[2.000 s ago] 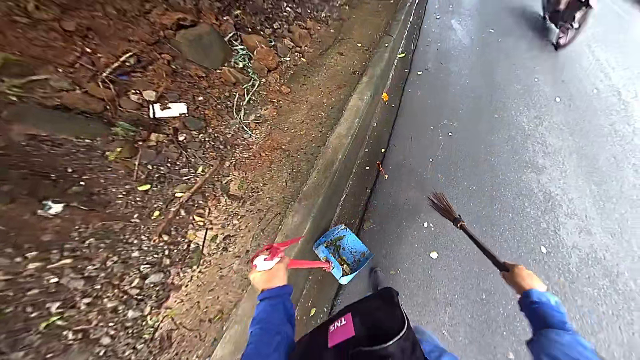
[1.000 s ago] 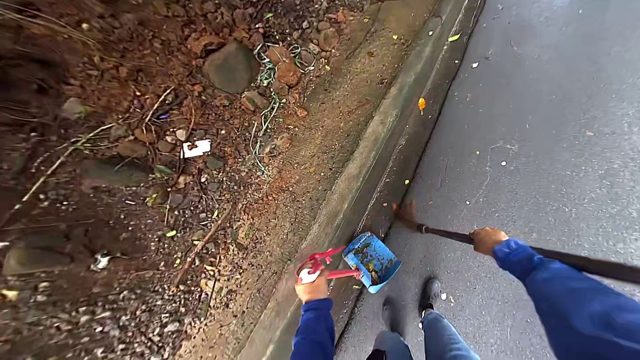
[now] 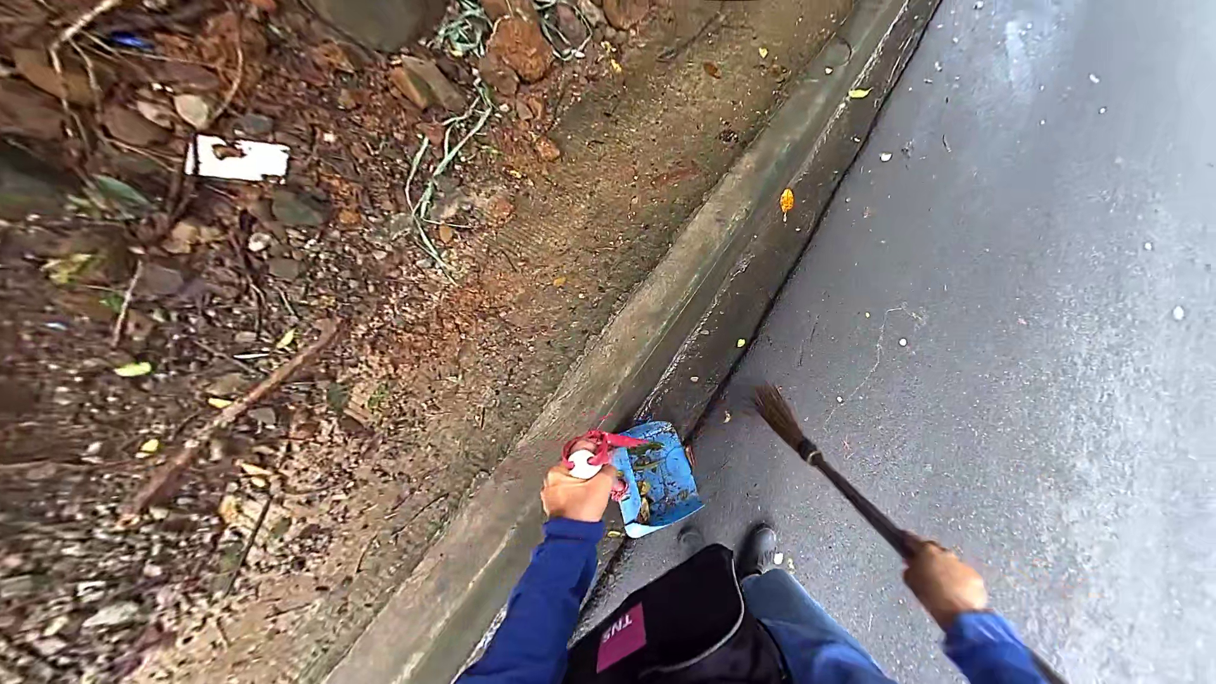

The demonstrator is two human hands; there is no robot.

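Observation:
My left hand (image 3: 578, 491) is closed on the white-ended handle of a blue dustpan (image 3: 673, 480), with red strips tied around the handle. Leaves and bits of litter lie in the pan, which is over the kerb's edge where it meets the road. My right hand (image 3: 943, 579) grips the dark handle of a stiff-bristled broom (image 3: 784, 418). The bristles point up and left, to the right of the dustpan, over the asphalt. Whether they touch the ground I cannot tell.
A concrete kerb (image 3: 617, 351) runs diagonally beside the asphalt road (image 3: 997, 313). An orange leaf (image 3: 787, 201) lies along it. Left of it are soil, stones, a stick (image 3: 242, 413), green cord (image 3: 446, 161) and a white scrap (image 3: 239, 160). A black bag (image 3: 684, 632) hangs before my legs.
The broom's bristles have moved from beside the kerb out over the asphalt to the right. The black bag has come back into view. My left hand still holds the dustpan.

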